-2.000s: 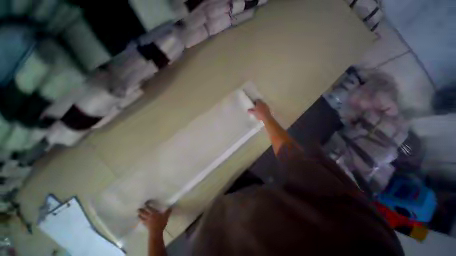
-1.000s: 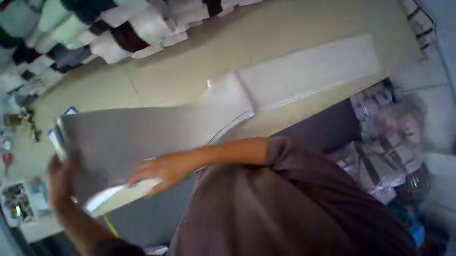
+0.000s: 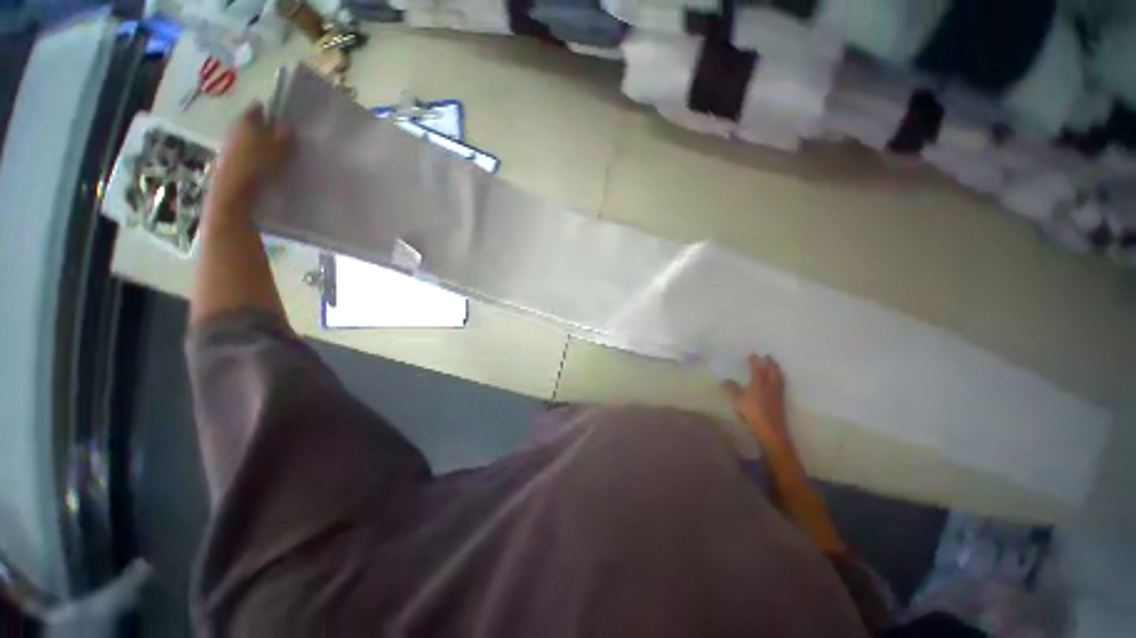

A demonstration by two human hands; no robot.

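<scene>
A long whitish stack of flat poly bags or sheets (image 3: 860, 355) stretches across the table. Its left end is lifted, greyish and slightly rippled, over parts of two clipboards. My left hand (image 3: 255, 147) grips that left end, its fingers partly hidden. My right hand (image 3: 760, 389) is at the near edge of the stack, right of the middle, with fingers apart. A clipboard with a white sheet (image 3: 396, 297) lies at the near side, and a second clipboard (image 3: 436, 122) shows beyond the stack, partly covered.
A white tray of metal pieces (image 3: 162, 185) sits at the table's left end, with red-handled scissors (image 3: 214, 82) beyond it. Striped fabric goods (image 3: 797, 75) line the far edge. Wrapped goods (image 3: 990, 567) lie at the lower right, below the table.
The view has turned toward the table's left end. My right hand has moved away from my left hand, rightward along the stack. My left hand still holds the left end, and both clipboards show more.
</scene>
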